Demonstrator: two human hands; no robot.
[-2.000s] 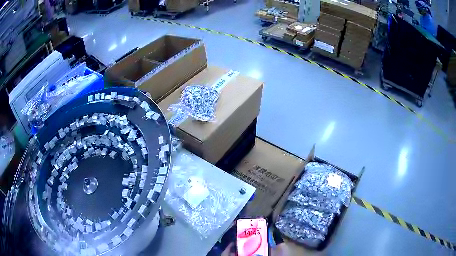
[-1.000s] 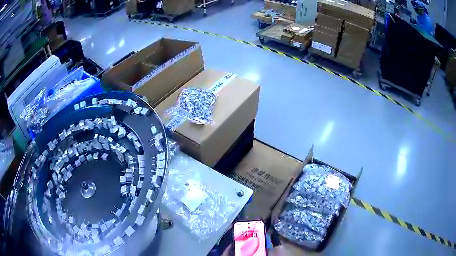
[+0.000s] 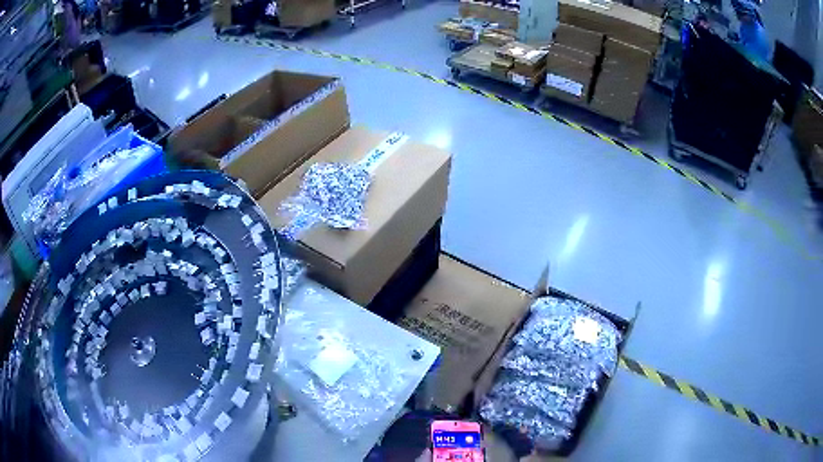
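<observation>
A lit smartphone [image 3: 457,440] stands upright at the bottom edge, cut off by it. Dark, blurred shapes lie on both sides of it; my hands are too dark and cut off to tell apart or to show which one holds the phone. The vibratory feeder bowl [image 3: 135,352] fills the left side, with many small white block parts [image 3: 239,397] along its spiral track. A clear plastic bag [image 3: 338,370] with a white label lies on the light bench top beside it. No hand touches the bowl or this bag.
A bag of parts [image 3: 334,192] lies on a closed carton [image 3: 397,217]. An open divided carton [image 3: 298,122] stands behind it. An open carton of silvery bags [image 3: 550,365] sits low on the right. A blue bin [image 3: 135,158] is behind the bowl. Loaded carts stand beyond the floor tape.
The view has shifted, so the bowl and cartons sit further left. The phone sits lower in the picture, and its screen has changed from a pink image to a darker display with a bar.
</observation>
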